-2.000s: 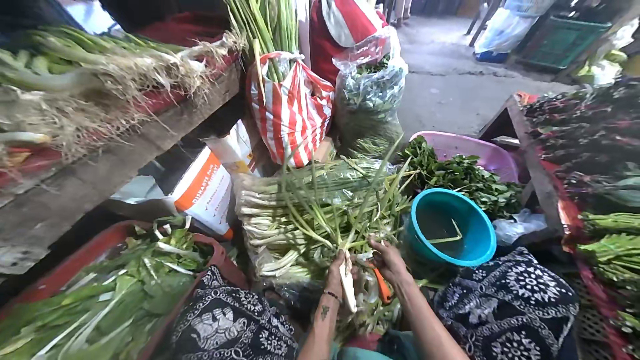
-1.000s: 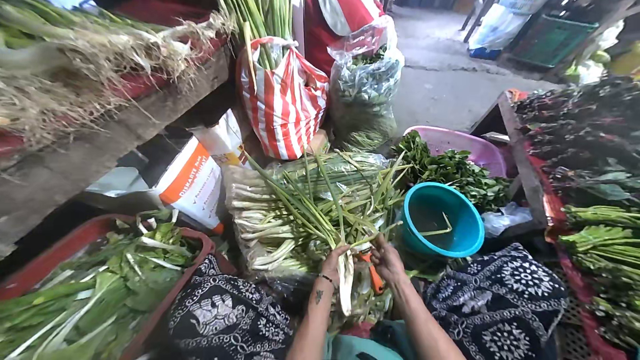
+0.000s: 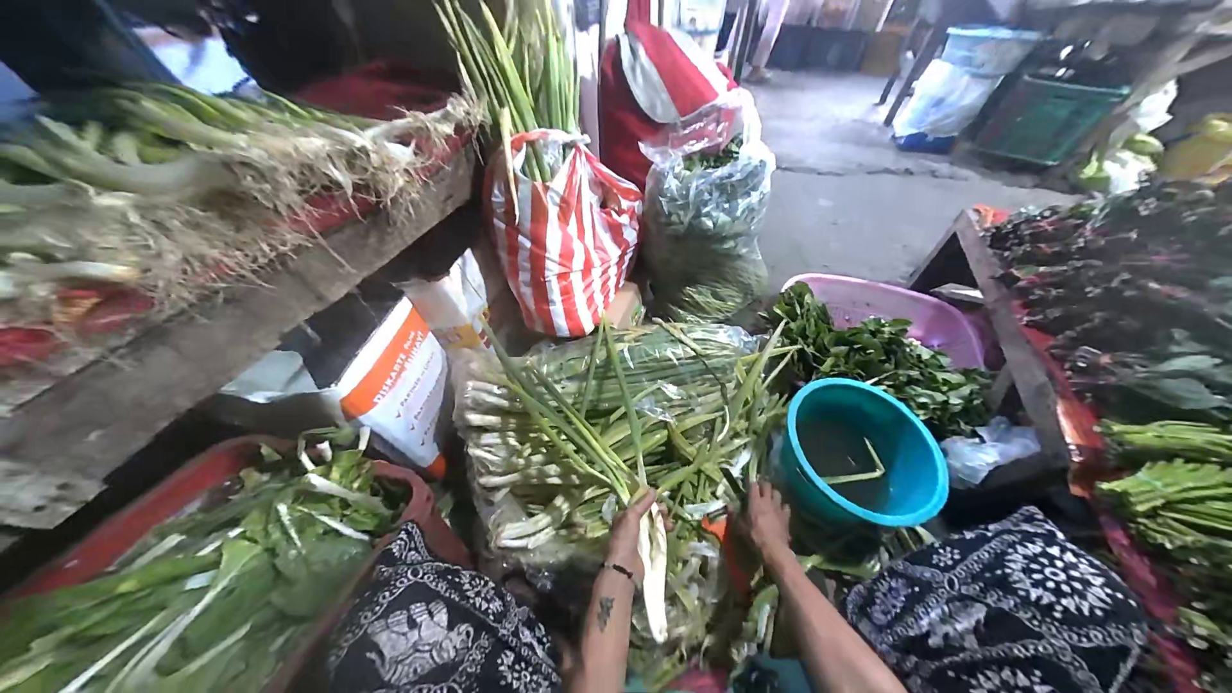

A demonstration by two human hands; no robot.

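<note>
My left hand (image 3: 630, 529) grips a few green onions (image 3: 654, 577), their white ends pointing down toward me and their long green leaves spread forward. To its right, my right hand (image 3: 767, 520) reaches over loose leaves and trimmings; whether its fingers hold anything is hidden. Close beside that hand is an orange object (image 3: 736, 558), partly covered, its kind unclear. Beyond both hands lies a large pile of green onions (image 3: 539, 433) on clear plastic, white ends to the left. A teal plastic basin (image 3: 932, 481) with dark water and a bent green stalk inside stands right of my right hand.
A red tub (image 3: 241, 452) of leafy greens is at lower left, below a wooden shelf edge (image 3: 241, 318) with rooted vegetables. Red-striped (image 3: 568, 250) and clear (image 3: 707, 231) bags stand ahead. A pink basin (image 3: 924, 308) with leaves is behind the teal one; a wooden-edged vegetable stand (image 3: 1011, 337) lines the right.
My right hand has moved away from the green onions, to the right toward the teal basin. My left hand still holds them.
</note>
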